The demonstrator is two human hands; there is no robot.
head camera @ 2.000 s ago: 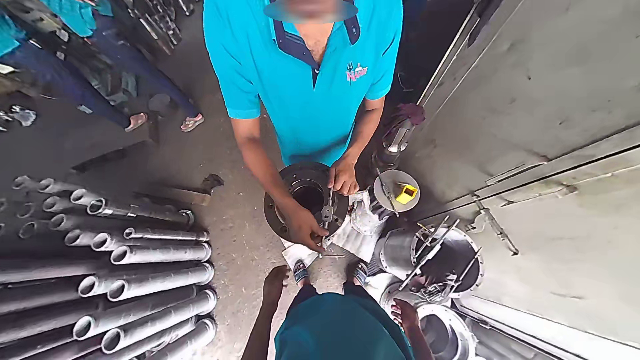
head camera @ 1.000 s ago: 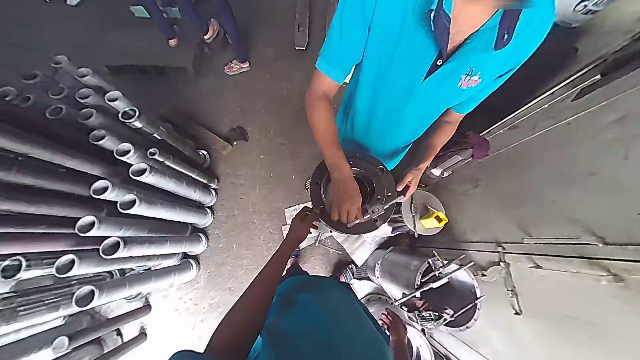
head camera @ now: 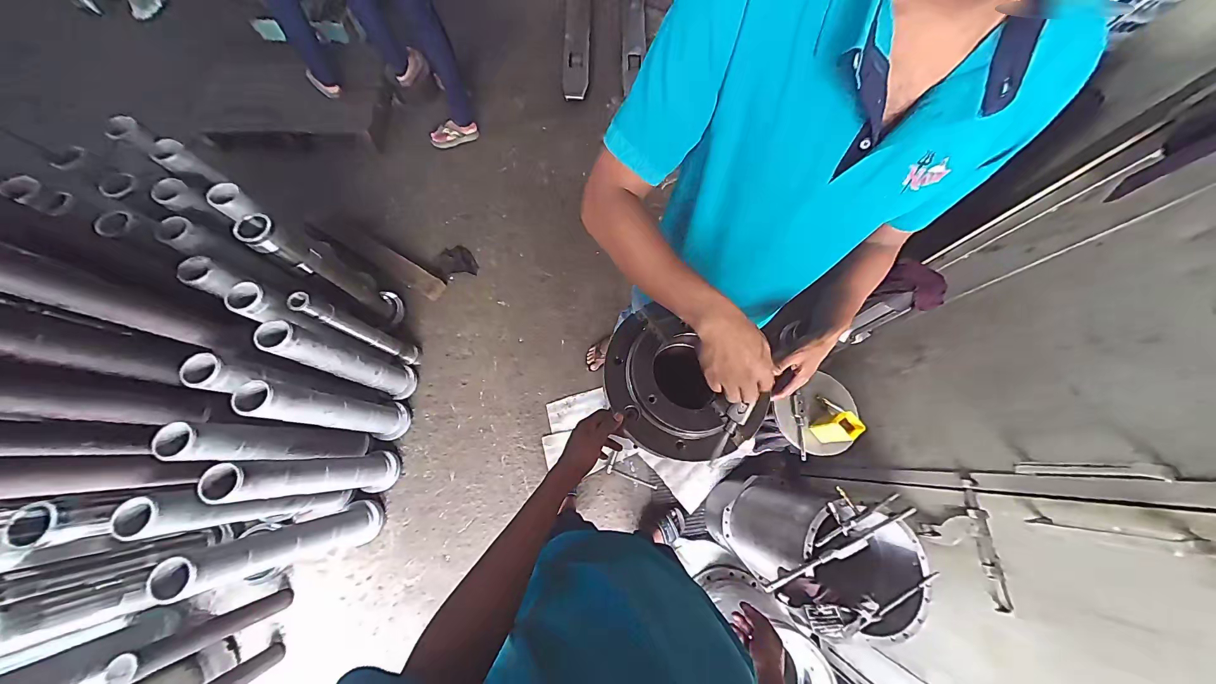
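A dark round metal flange (head camera: 655,437) with bolt holes and a wide central bore stands between me and a co-worker in a blue shirt. My left hand (head camera: 595,439) touches the flange's near left edge with its fingertips. Low in the view, beside my body, my right hand (head camera: 760,636) hangs near the metal cylinders, with no object visible in it; its finger position is unclear. The co-worker's one hand (head camera: 736,356) is over the bore and the other (head camera: 803,363) at the right rim, by a small metal tool (head camera: 736,416).
Many metal tubes (head camera: 323,356) are stacked at left. A flanged metal cylinder (head camera: 769,522) holding rods lies at lower right. A yellow object (head camera: 838,427) rests on a round plate (head camera: 826,389). A metal wall or panel (head camera: 1073,380) borders the right. Other people's legs (head camera: 442,66) show at the top.
My left hand has moved up from beside my body to the flange's edge. The co-worker's one hand has moved from the near rim to over the bore. The view has shifted.
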